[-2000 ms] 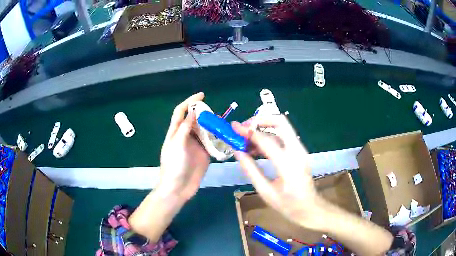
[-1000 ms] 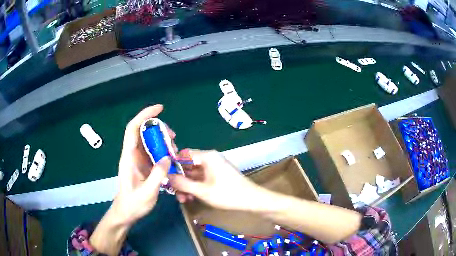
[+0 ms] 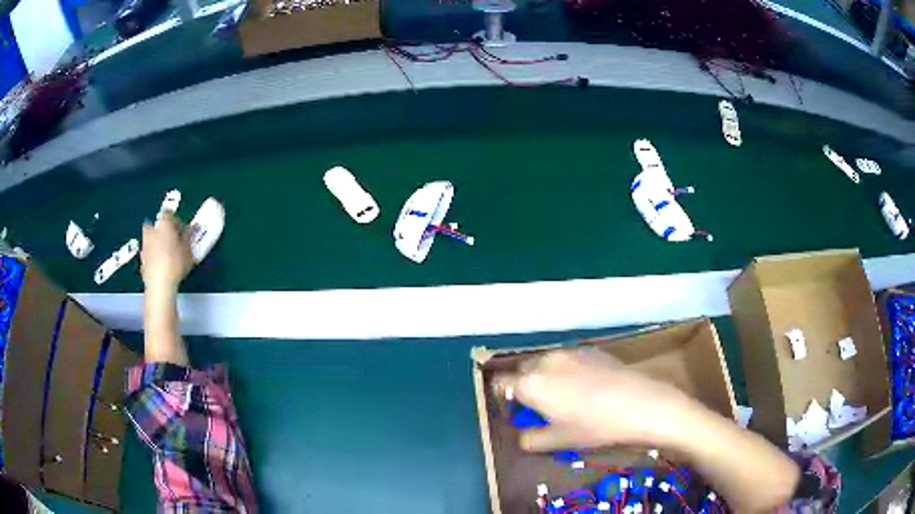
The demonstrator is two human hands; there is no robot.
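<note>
My left hand [image 3: 166, 253] is over the belt at the left, its fingers against a white plastic housing [image 3: 208, 230]; its grip on the housing cannot be told. A flat cover [image 3: 171, 204] lies just beyond the fingers. My right hand [image 3: 592, 400] is inside the open battery carton [image 3: 484, 427], with its fingers closed around a blue battery pack [image 3: 527, 415], partly hidden by the hand. More blue packs [image 3: 622, 491] with red leads lie below it. A white housing with leads sticking out [image 3: 422, 221] lies on the belt in front.
More white housings [image 3: 663, 208] and flat covers [image 3: 351, 195] lie on the green belt [image 3: 542, 201]. A pale rail [image 3: 401, 314] edges it. A brown box with white pieces [image 3: 815, 346] stands at the right, beside a blue-filled carton [image 3: 903, 361]. Stacked battery cartons [image 3: 65, 387] stand at the left.
The housing with the blue pack has left my hands, and one with leads now lies on the belt. My left hand has moved left to another housing; my right hand has moved into the battery carton.
</note>
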